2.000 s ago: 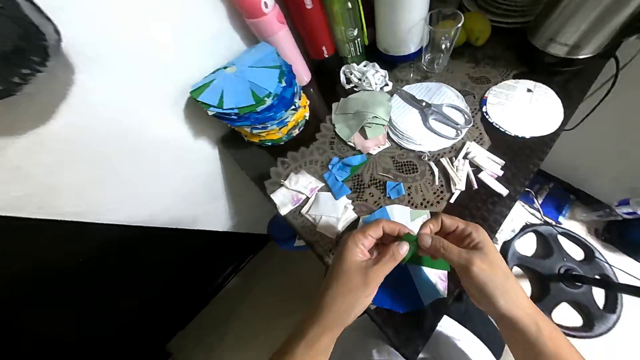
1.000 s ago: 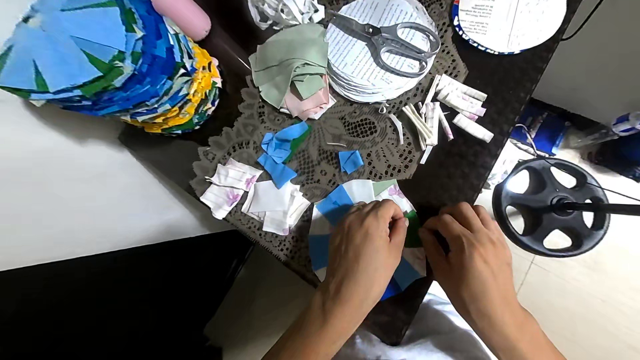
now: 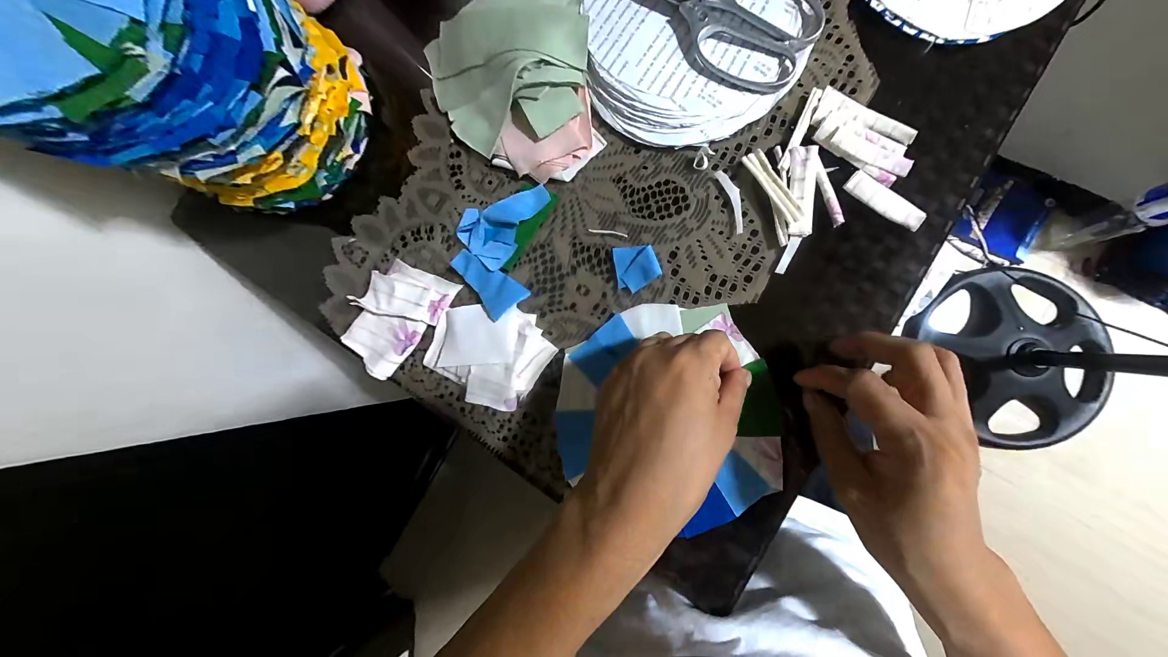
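Observation:
A round patchwork piece [image 3: 584, 388] of blue, white, green and flowered fabric lies at the table's near edge. My left hand [image 3: 671, 411] rests over its middle, fingers bent down onto it; whether they pinch something is hidden. Just right of the piece is my right hand [image 3: 890, 420], thumb and forefinger close together, perhaps on a fine thread too small to make out. Left of the piece lie white fabric scraps [image 3: 488, 351] and flowered scraps [image 3: 401, 315]. Blue scraps [image 3: 493, 233] and one small blue square [image 3: 636, 266] lie beyond it.
Scissors [image 3: 744, 46] lie on stacked printed paper discs [image 3: 639, 87]. Green fabric pieces [image 3: 511, 64] sit beside them. Small fabric rolls [image 3: 862, 132] are at the right. A tall stack of colourful fabric discs [image 3: 228, 100] stands upper left. A black wheel [image 3: 1013, 356] is beyond the table's right edge.
My hands were together at a green piece two seconds ago; now they are apart, the right one to the right of the patchwork piece. The view has moved much closer to the table.

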